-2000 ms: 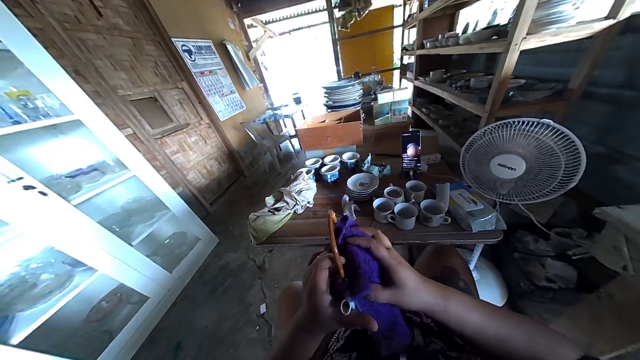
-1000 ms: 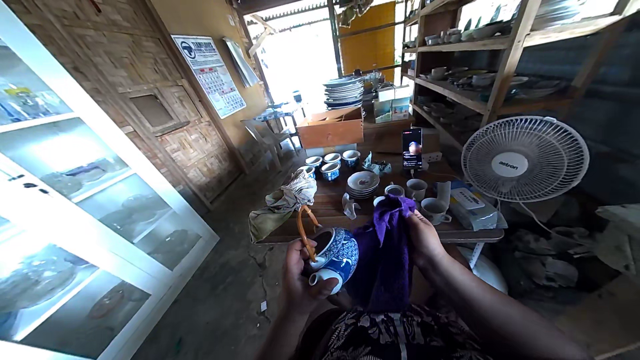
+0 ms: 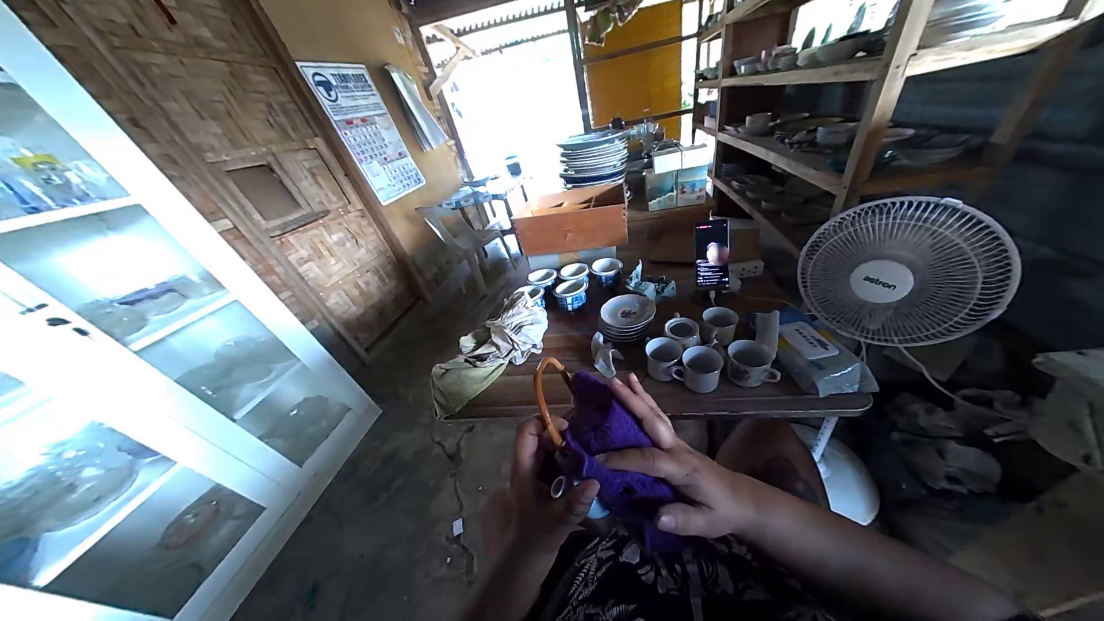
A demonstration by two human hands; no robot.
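Observation:
A blue and white teapot (image 3: 597,509) with an orange-brown hoop handle (image 3: 542,392) is held over my lap, mostly covered by a purple cloth (image 3: 617,470). My left hand (image 3: 539,483) grips the pot at its spout side, near the foot of the handle. Spread over the cloth, my right hand (image 3: 681,470) presses it against the pot's side. Beyond my hands, on the wooden table, are several white cups (image 3: 700,369), a stack of small floral dishes (image 3: 627,317), several small blue and white pots (image 3: 571,295) and a crumpled light cloth (image 3: 509,332).
A lit phone (image 3: 712,254) stands upright on the table, with a plastic-wrapped box (image 3: 815,354) at the right edge. A white fan (image 3: 906,272) is to the right. Behind are an orange-brown wooden box (image 3: 573,226), stacked plates (image 3: 592,159) and shelves (image 3: 780,155). A glass-doored cabinet (image 3: 302,483) stands left.
One second ago the pot's patterned side was exposed, with the purple cloth lifted in my right hand. Now the cloth wraps the pot and my right hand lies on it.

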